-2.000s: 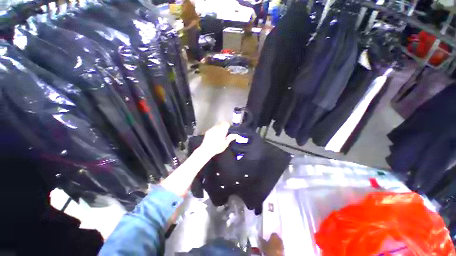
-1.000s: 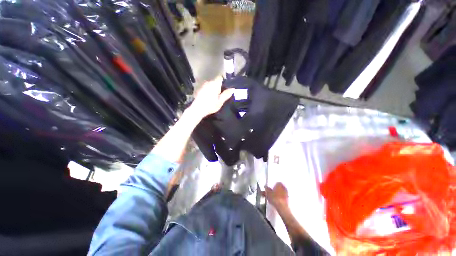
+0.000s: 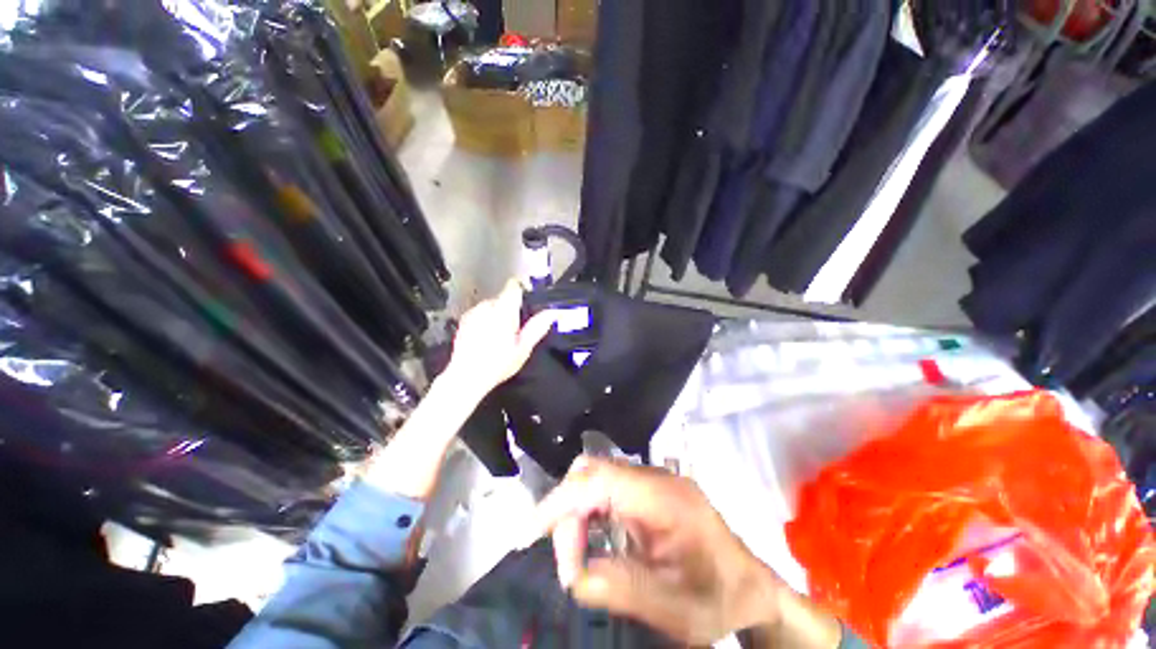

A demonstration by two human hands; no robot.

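A dark jacket (image 3: 609, 380) on a black hanger (image 3: 558, 241) hangs in front of me, with a white neck label and small shiny buttons. My left hand (image 3: 494, 342) grips it at the collar and shoulder, just below the hanger hook. My right hand (image 3: 659, 545) is raised close to the camera, below and in front of the jacket's lower part. It is blurred, with fingers curled. Something clear and shiny shows at its fingers; whether it is held cannot be told. Clear plastic (image 3: 475, 533) lies below the jacket.
Bagged dark jackets (image 3: 190, 228) crowd the left. Unbagged garments (image 3: 748, 140) hang ahead right, above a low metal bar. A white-covered table with flat clear bags (image 3: 748, 437) and a crumpled orange-red plastic bag (image 3: 963, 494) is at right. Cardboard boxes (image 3: 507, 121) stand beyond.
My right hand has risen from beside my body near the table edge to in front of the jacket's lower part. My left hand still grips the jacket. The camera view has shifted.
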